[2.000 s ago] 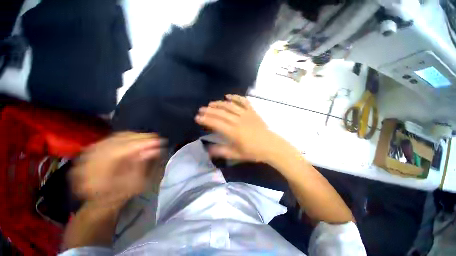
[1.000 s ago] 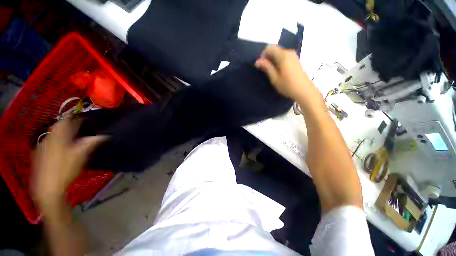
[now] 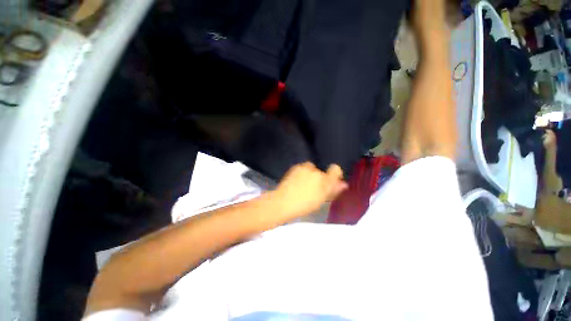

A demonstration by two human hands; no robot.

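Large dark cloth pieces [image 3: 350, 75] hang in front of me from the top edge down to the middle, one with a small pale embroidered mark. A small red patch shows between the layers. My left hand [image 3: 310, 188] is at the centre, its fingers closed on the lower end of the dark cloth. My right forearm reaches up beside the cloth to the top edge; the hand is cut off there, so its hold cannot be seen.
A white table edge [image 3: 50, 144] runs down the left, with scissors handles [image 3: 24, 53] at upper left. A red crate [image 3: 362, 188] is partly behind my sleeve. At right are a white-rimmed tub [image 3: 478, 94] holding dark cloth, and another person's arm [image 3: 550, 160].
The view has turned right, away from the machine, which is out of the picture. My left hand has moved from above the crate to the cloth's lower end; my right arm now reaches upward.
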